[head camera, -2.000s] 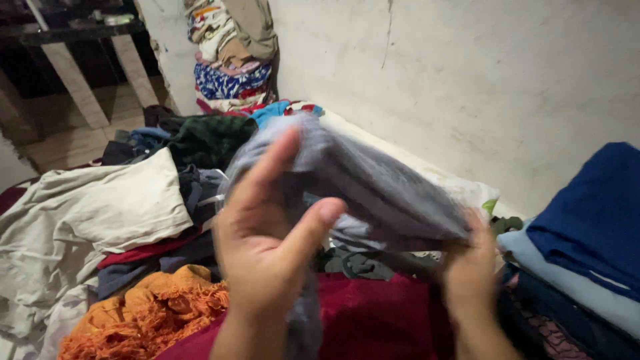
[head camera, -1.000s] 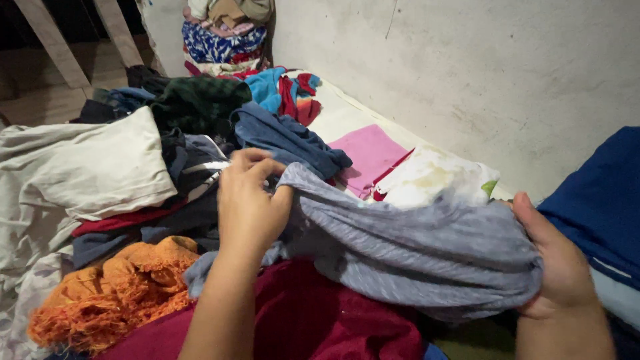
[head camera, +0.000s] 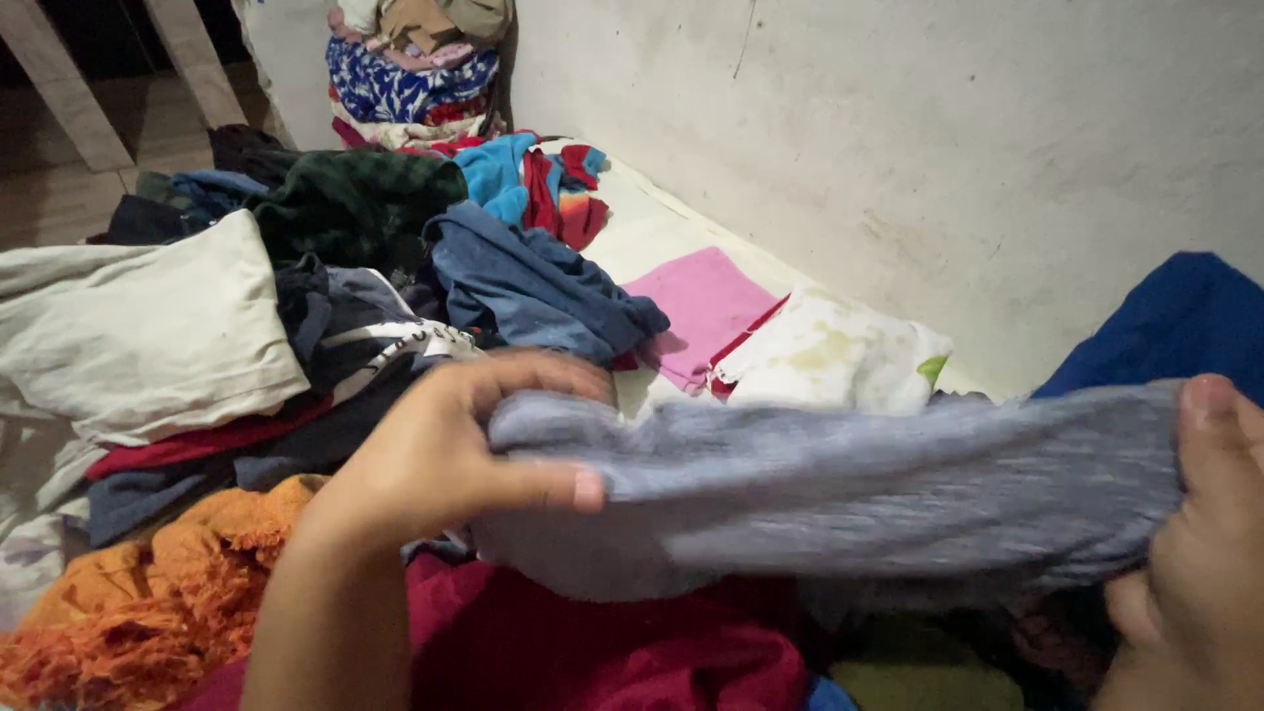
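A heathered grey-blue garment (head camera: 839, 494) is stretched between my two hands, slightly blurred. My left hand (head camera: 474, 444) grips its left end, thumb in front and fingers behind. At the right edge of the view, my right hand (head camera: 1185, 533) holds the other end, its thumb up along the cloth. Below the garment lies a dark red cloth (head camera: 592, 642). Just beyond it are a blue garment (head camera: 543, 281), a folded pink cloth (head camera: 701, 306) and a white cloth with stains and a green mark (head camera: 829, 351).
A cream garment (head camera: 138, 326) and an orange fringed cloth (head camera: 168, 592) lie at left. Dark green clothing (head camera: 365, 207) is heaped behind. A stack of patterned fabrics (head camera: 415, 84) stands by the pale wall (head camera: 889, 138). Royal blue cloth (head camera: 1165, 326) rises at right.
The grey-blue garment, spread loosely and sagging a second ago, is now drawn into a narrower band. My left hand has shifted along with it, its thumb now in front of the cloth.
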